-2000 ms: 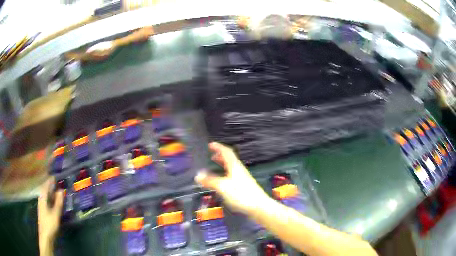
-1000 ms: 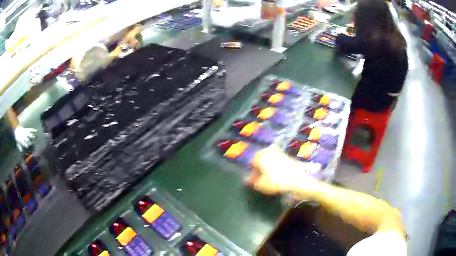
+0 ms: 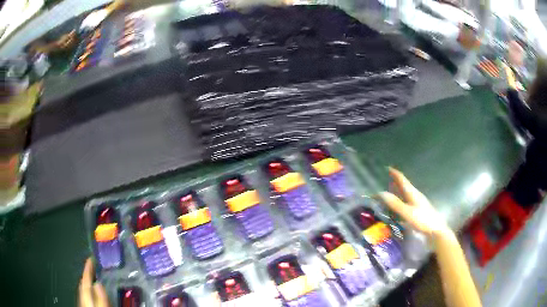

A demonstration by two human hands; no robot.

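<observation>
A clear blister tray (image 3: 252,255) lies in front of me on the green bench, with phones face up in two rows. A phone (image 3: 247,207) has a dark red top, an orange band and a purple keypad. A white slip (image 3: 173,244) lies beside one phone in the back row. My right hand (image 3: 417,210) is at the tray's right edge, its fingers spread; I see nothing held in it. My left hand (image 3: 93,291) is at the tray's lower left edge, cut off by the picture's bottom; its grip cannot be told.
A tall stack of black trays (image 3: 300,90) stands behind the clear tray, on a grey strip (image 3: 120,153). Other phones (image 3: 90,48) show at the far left. Tan cardboard (image 3: 15,114) is at the left edge. A person's dark sleeve (image 3: 525,117) and a red stool (image 3: 501,228) are at the right.
The view has swung back left from the right-hand tray. My right hand has left the phones it was over and is at the front tray's right edge. My left hand has come into view.
</observation>
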